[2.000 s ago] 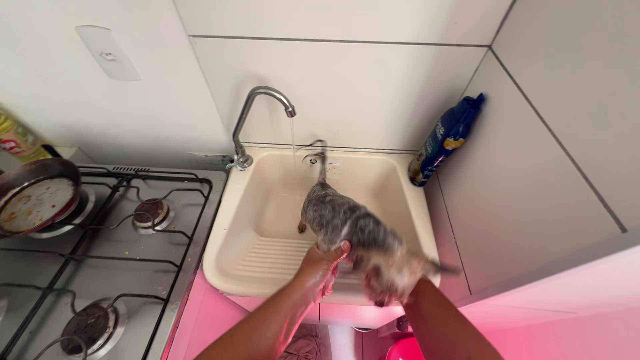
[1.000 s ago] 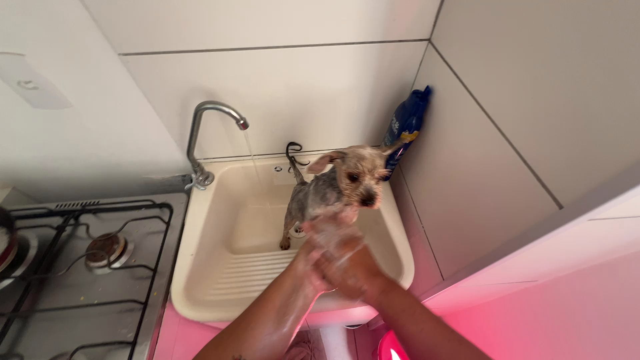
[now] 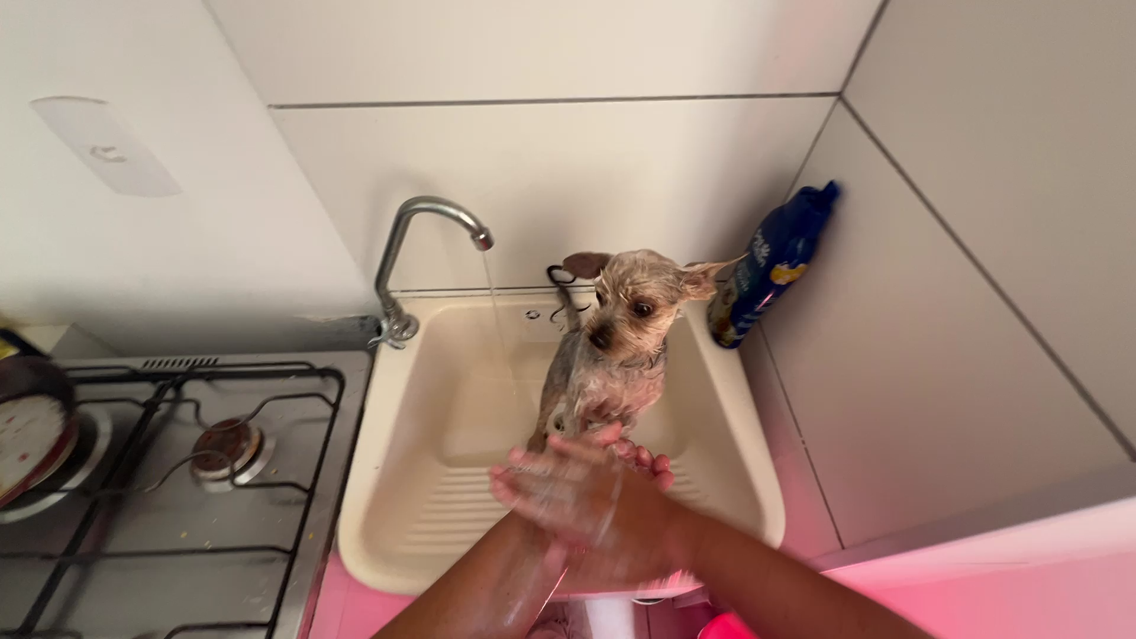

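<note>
A small wet dog (image 3: 621, 355) stands in the cream laundry sink (image 3: 390, 497), its head turned toward the left. Just in front of its chest, my right hand (image 3: 603, 506) lies across my left hand (image 3: 643, 457), both wet with what looks like lather. The right hand's fingers are extended. Much of the left hand is hidden beneath the right, with only some fingers showing. Neither hand shows an object in it. Water runs in a thin stream from the curved metal faucet (image 3: 435, 209) into the sink, left of the dog.
A blue bottle (image 3: 772, 266) leans in the corner at the sink's right rear edge. Left of the sink is a gas stove (image 3: 204, 524) with black grates and a frying pan (image 3: 31, 435). Tiled walls rise behind and to the right; a pink object sits below the sink.
Two seconds ago both hands were on the dog; now they are against each other in front of it. The dog, earlier bent toward the right, now stands with its head raised.
</note>
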